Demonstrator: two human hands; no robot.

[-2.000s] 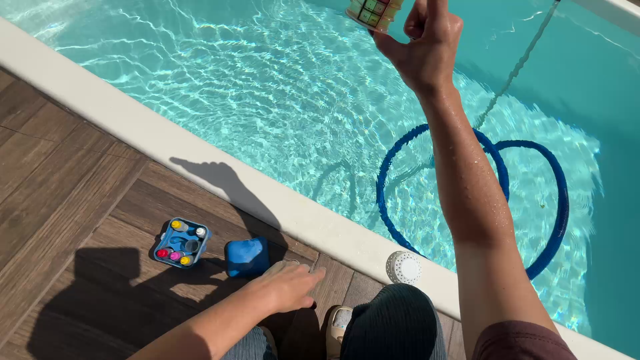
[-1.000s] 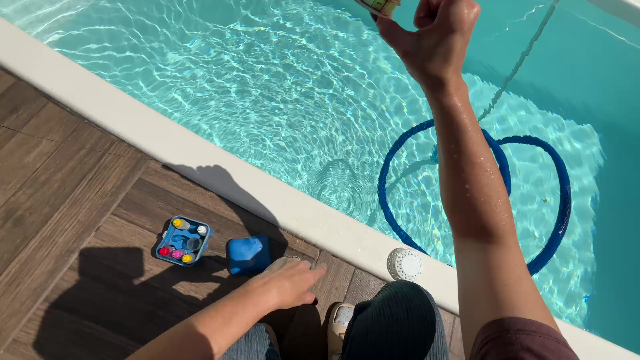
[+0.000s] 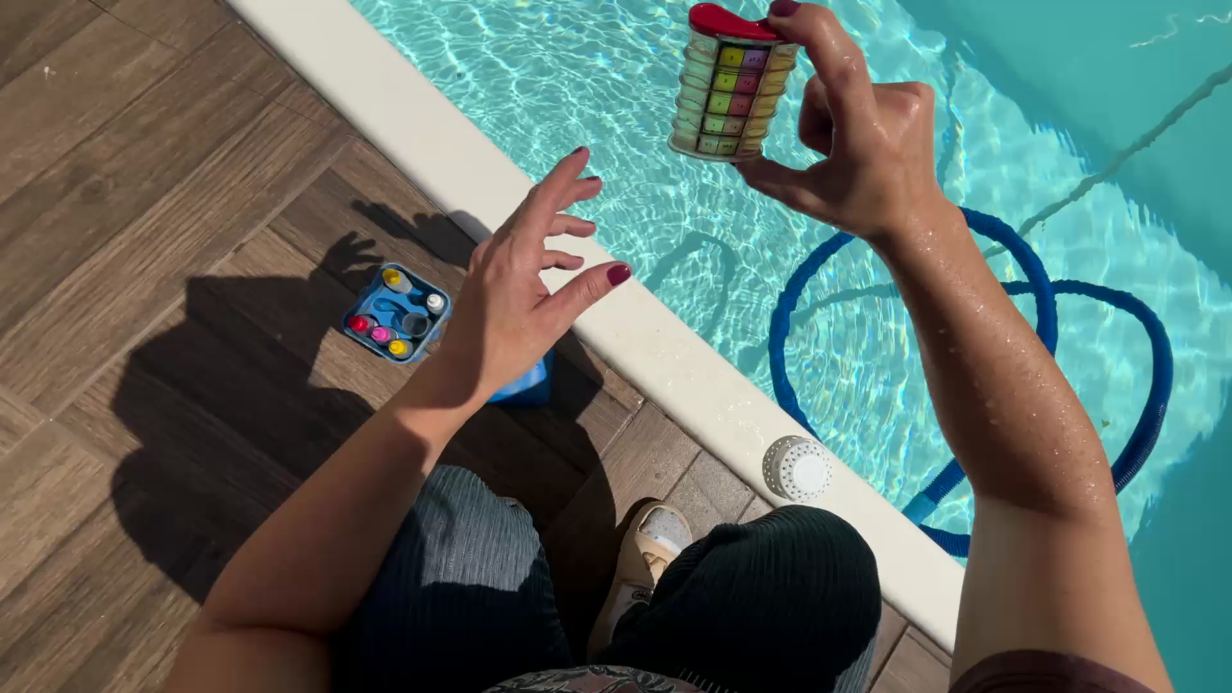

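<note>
My right hand (image 3: 866,144) holds up a clear pool water tester (image 3: 736,91) over the water, a finger on its red lid and the thumb at its base. Colour squares in two columns run down its front. My left hand (image 3: 525,279) is raised above the pool edge, empty, fingers apart. Beyond my left wrist, on the deck, stands a blue test kit case (image 3: 397,313) with several small bottles capped in red, pink, yellow and white. A blue lid or case (image 3: 527,385) lies beside it, partly hidden by my left forearm.
The white pool coping (image 3: 664,361) runs diagonally between the wood-look deck (image 3: 173,173) and the water. A white perforated cup-shaped piece (image 3: 799,469) sits on the coping near my knee. A blue pool hose (image 3: 1160,375) loops in the water at the right.
My left hand has risen from beside the blue case on the deck. The tester, cut off by the top edge before, now shows nearly whole in my right hand.
</note>
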